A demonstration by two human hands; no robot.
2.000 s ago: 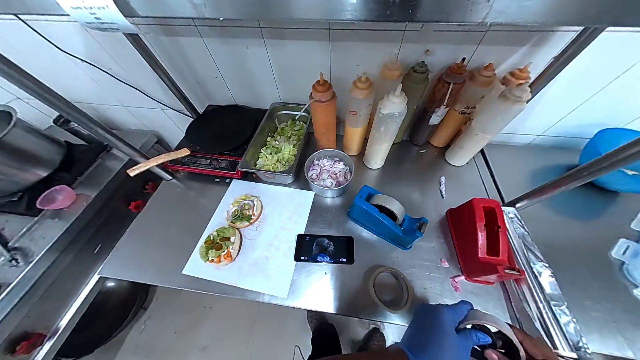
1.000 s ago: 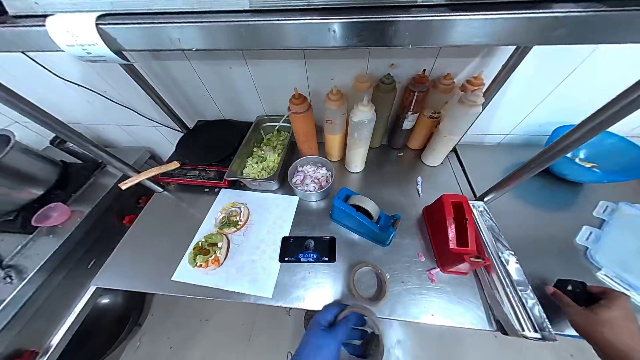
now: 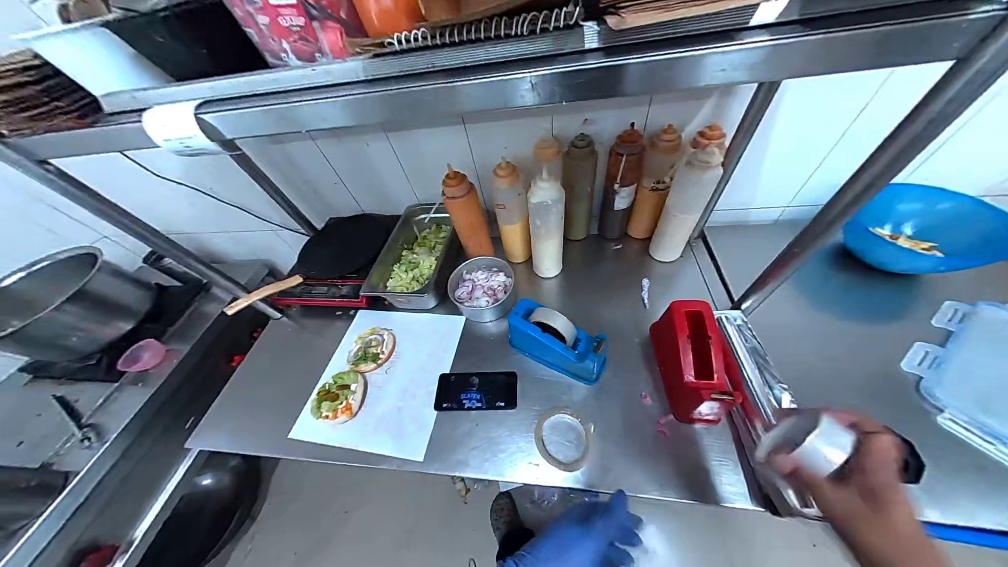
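Observation:
My left hand (image 3: 587, 531), in a blue glove, is low in the view before the counter's front edge, fingers apart, with nothing visible in it. My bare right hand (image 3: 866, 480) grips a blurred, whitish tape roll (image 3: 819, 445) over the right end of the counter; a black object (image 3: 909, 457) shows behind its fingers. To its left stands a red tape dispenser (image 3: 693, 362) with no roll visible in it. A blue tape dispenser (image 3: 557, 342) holds a roll. Another tape roll (image 3: 562, 439) lies flat near the front edge, beside a phone (image 3: 476, 391).
White paper (image 3: 402, 409) bears two topped bun halves (image 3: 339, 396). Behind are a tray of chopped greens (image 3: 417, 260), a bowl of onion (image 3: 482, 289) and several sauce bottles (image 3: 547, 224). A foil box (image 3: 752, 354), blue bowl (image 3: 929, 228) and clear lid (image 3: 972, 378) are right.
The roll at my left hand one second ago is now in my right hand. My right hand has moved left, toward the foil box. The view has shifted, showing more of the upper shelf.

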